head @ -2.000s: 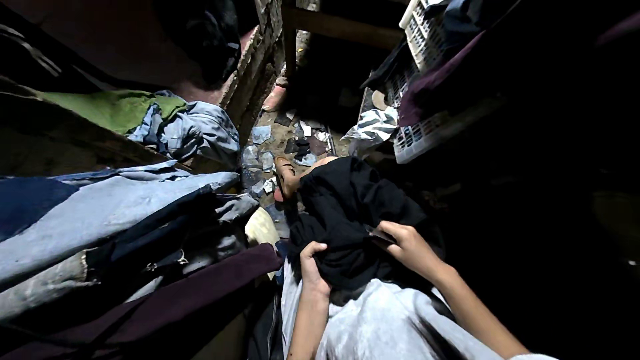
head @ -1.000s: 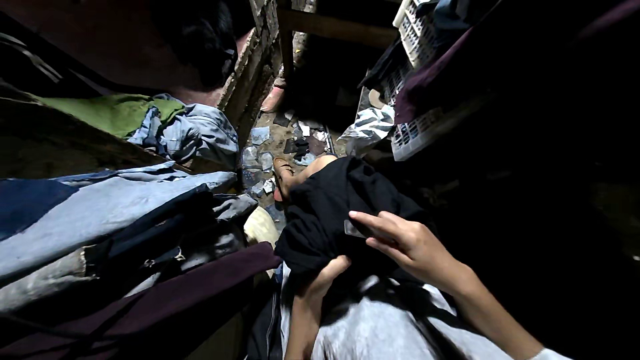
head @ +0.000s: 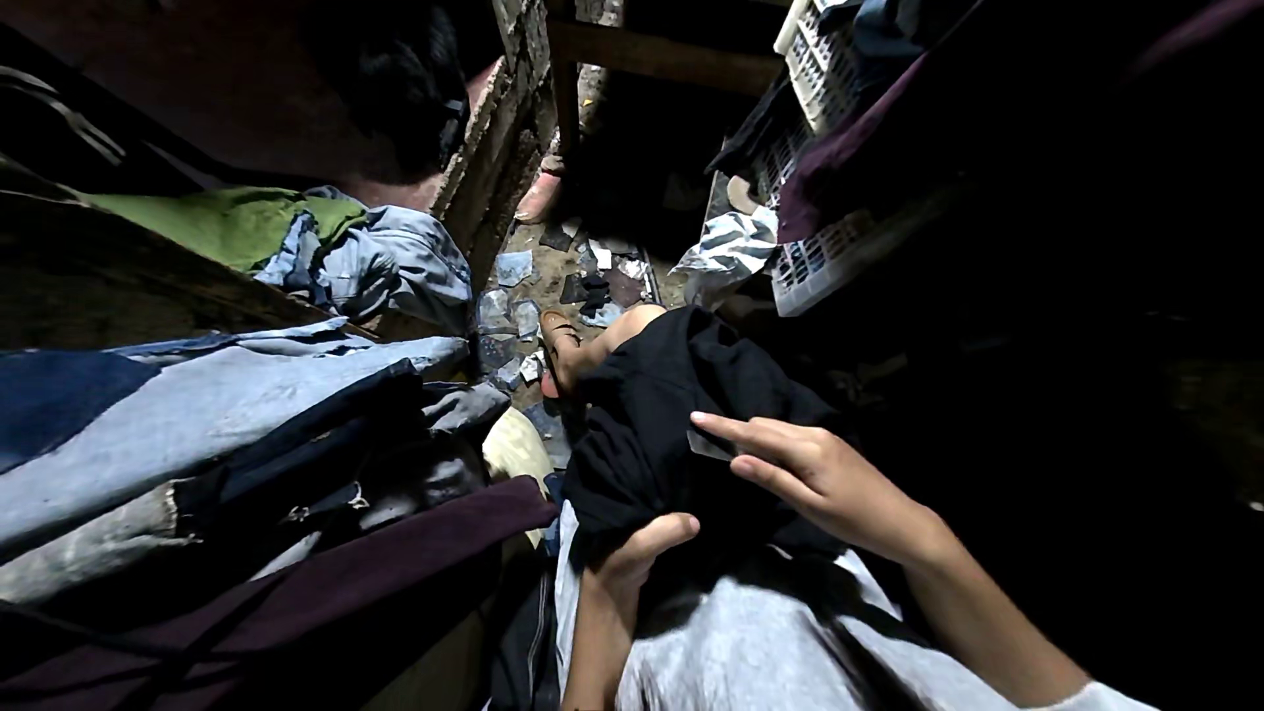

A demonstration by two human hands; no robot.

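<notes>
A black cloth garment (head: 652, 415) lies bunched over my lap, above a light grey garment (head: 750, 632). My left hand (head: 642, 553) grips the lower edge of the black cloth, thumb on top and its other fingers hidden beneath the fabric. Over the middle of the cloth, my right hand (head: 790, 464) holds a small flat blade-like piece (head: 711, 445) between its fingers, with the index finger extended along its upper edge. The piece rests at the surface of the black cloth; its exact kind cannot be told.
Piled denim and other garments (head: 247, 385) fill the left side, with a maroon cloth (head: 395, 573) nearest. Green cloth (head: 217, 222) lies beyond. Fabric scraps (head: 595, 286) litter the floor near a sandalled foot (head: 561, 346). White plastic crates (head: 820, 267) stand at the upper right.
Two seconds ago my right hand was curled at the black cloth; now it lies flatter, index finger extended. My left hand has shifted its hold on the cloth's lower edge.
</notes>
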